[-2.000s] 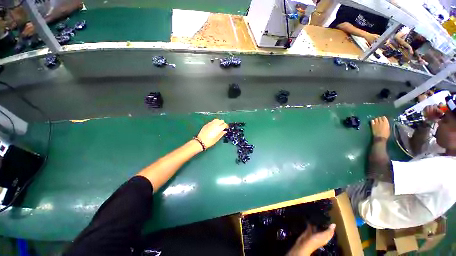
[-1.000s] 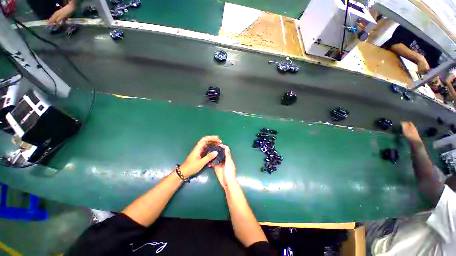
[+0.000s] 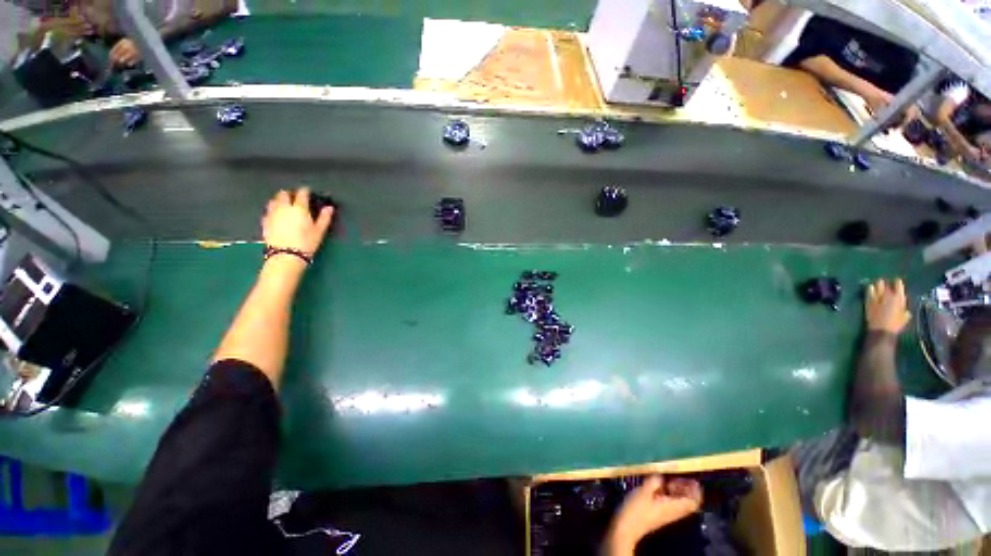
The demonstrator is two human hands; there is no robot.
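Note:
My left hand point(image 3: 293, 226), with a bracelet at the wrist, is over the near part of the grey conveyor belt point(image 3: 380, 179). Its fingers are around a black housing point(image 3: 323, 203), mostly hidden by the hand. My right hand point(image 3: 659, 503) is inside the open brown carton point(image 3: 785, 505) at the lap, among black housings point(image 3: 576, 521); its fingertips are unclear, so I cannot tell whether it grips one. A loose heap of small shiny black fittings point(image 3: 540, 315) lies on the green bench top point(image 3: 435, 326).
Spaced black units point(image 3: 450, 214) and wired parts point(image 3: 599, 136) sit on the belt. Another black unit point(image 3: 820, 291) lies on the green top at right, by a neighbour's hand point(image 3: 888, 306). A black-and-white fixture point(image 3: 65, 331) with cables stands at left. Others work opposite.
The hands held a housing together over the green top; now they are apart. My left hand has moved forward-left onto the belt with it, my right hand back into the carton.

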